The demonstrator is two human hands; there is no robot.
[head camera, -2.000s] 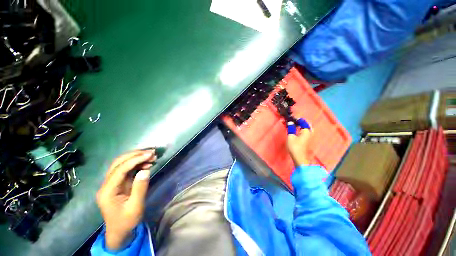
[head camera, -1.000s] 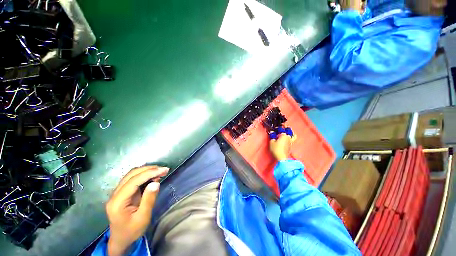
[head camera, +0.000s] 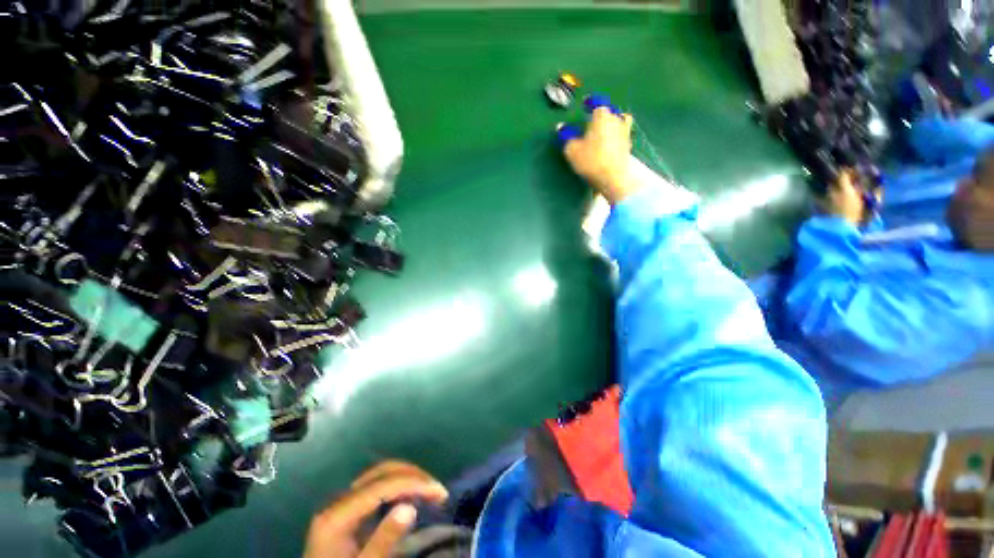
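Observation:
My right hand [head camera: 602,150], with blue finger sleeves, reaches far over the green bench, thumb and finger apart, with nothing visible between them. A small round silvery piece with an orange part [head camera: 560,89] lies just beyond its fingertips. My left hand [head camera: 376,512] is low at the bench edge, cut off by the bottom of the picture, with fingers curled. Dark shows between its thumb and fingers; whether it holds a part cannot be told. The red tray [head camera: 597,452] shows only partly beside my right sleeve, with dark pieces along its edge.
A large heap of black binder clips [head camera: 142,273] with some pale green pieces [head camera: 114,316] fills the left, beside a cream bin wall [head camera: 365,98]. Another cream wall [head camera: 772,49] and dark heap stand at the upper right. Another worker's blue sleeve [head camera: 872,294] is at the right.
My right hand has left the clipped pieces at the red tray and moved up and forward over the bench. My sleeve now covers much of the tray. The view has shifted towards the clip heap.

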